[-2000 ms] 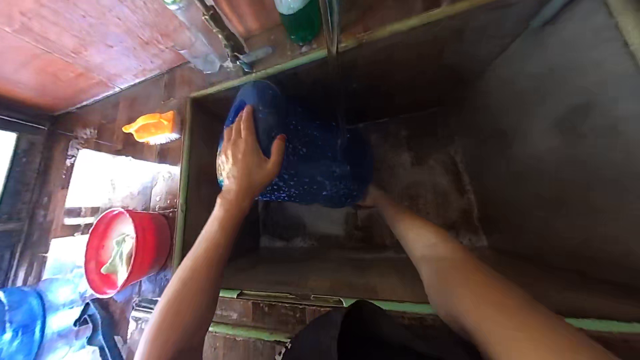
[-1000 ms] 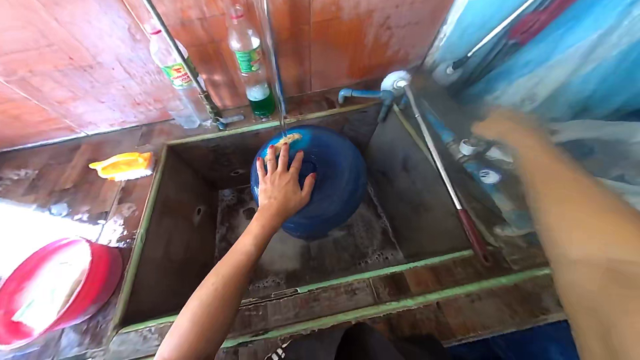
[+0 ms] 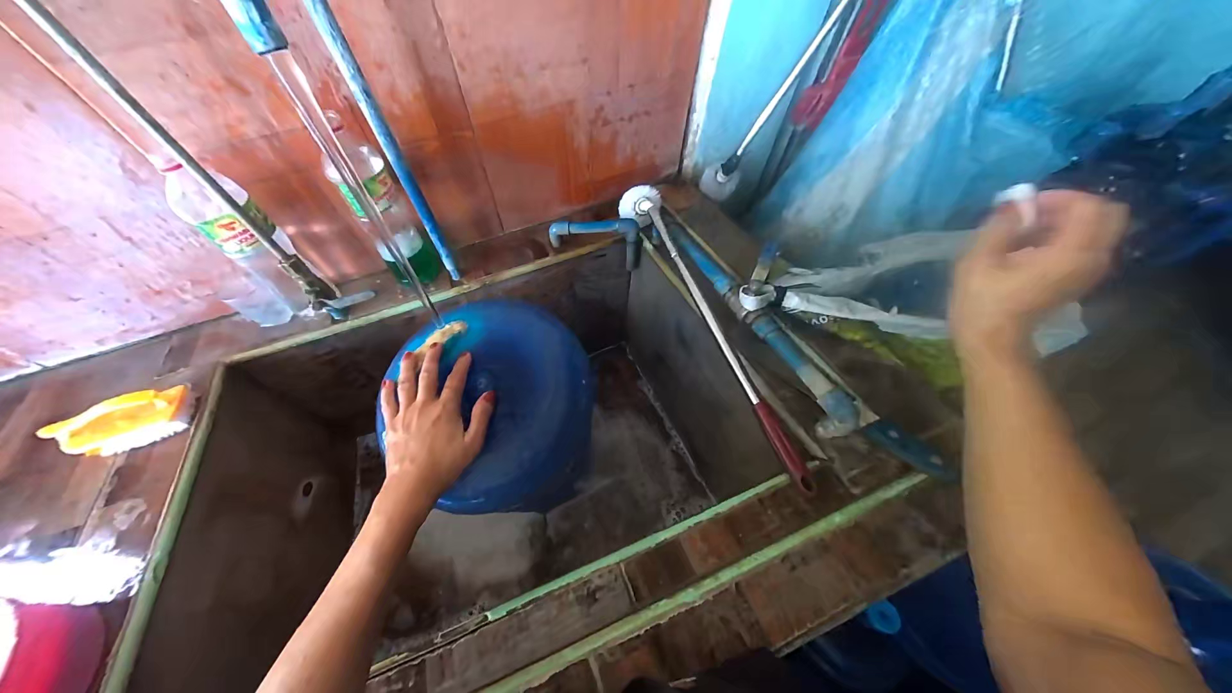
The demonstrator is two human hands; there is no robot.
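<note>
A large round blue plastic water container [image 3: 525, 404] stands in the deep tiled sink [image 3: 260, 500]. My left hand [image 3: 431, 419] lies flat on its top, fingers spread. Water falls from above in a thin stream [image 3: 332, 154] onto the container, just beyond my fingertips, where it splashes. My right hand [image 3: 1044, 250] is raised at the right, over bags beside the sink, with its fingers curled around a small white object [image 3: 1020, 200] that is blurred; it may be a cap.
A white brush with a red handle [image 3: 707, 308] leans across the sink's right side, near blue pipes [image 3: 770, 332]. Two plastic bottles [image 3: 236, 236] stand behind the sink. An orange brush [image 3: 120, 421] and a red bucket [image 3: 58, 645] are at the left. More blue containers [image 3: 895, 635] stand below right.
The blue container has gone from lying on its side to upright. My right hand has left it and moved out to the right. The view has swung right.
</note>
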